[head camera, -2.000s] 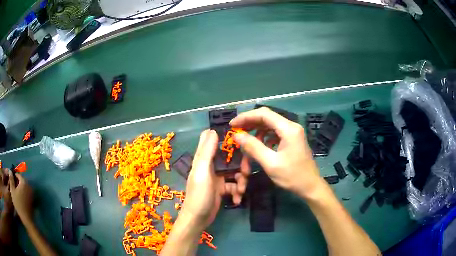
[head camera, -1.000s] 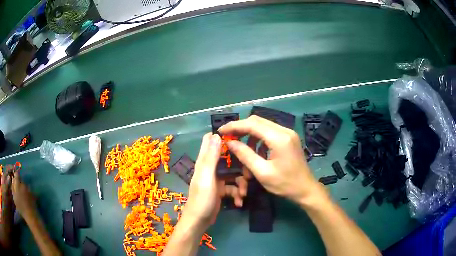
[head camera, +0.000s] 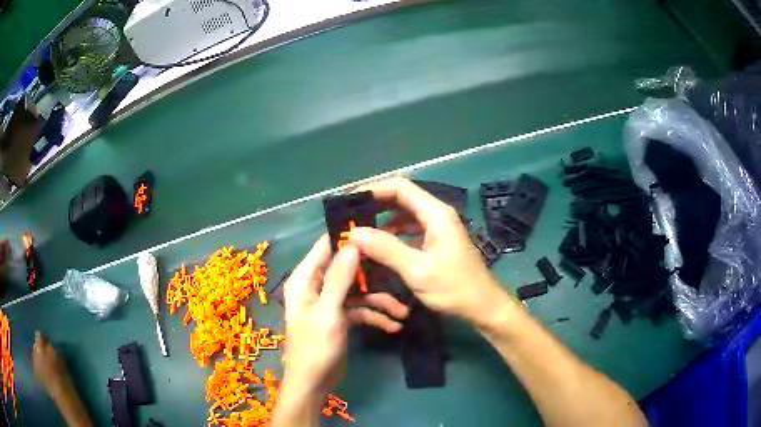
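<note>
A black housing (head camera: 350, 212) is held upright between my two hands at the centre, with an orange clip (head camera: 349, 233) in its middle, partly hidden by fingers. My left hand (head camera: 327, 308) wraps the housing's left and lower side, thumb on its face. My right hand (head camera: 430, 254) holds its right side, thumb against the orange clip. A loose pile of orange clips (head camera: 219, 308) lies left of my hands. A heap of small black inserts (head camera: 613, 242) lies at the right. Loose black housings (head camera: 524, 208) lie beyond and right of my hands, and another housing (head camera: 424, 359) lies below them.
A clear plastic bag (head camera: 715, 200) and blue bin (head camera: 709, 388) are at right. A pale-handled knife (head camera: 150, 288) and crumpled bag (head camera: 94, 293) lie left. A black rounded unit (head camera: 98, 208) and part-assembled housing (head camera: 142, 194) sit across the white line. Another person's hand (head camera: 50, 367) is lower left.
The view has shifted and tilted. The held housing shows more of its upper end, and my right fingers have moved behind it. The neighbour's hands have moved apart.
</note>
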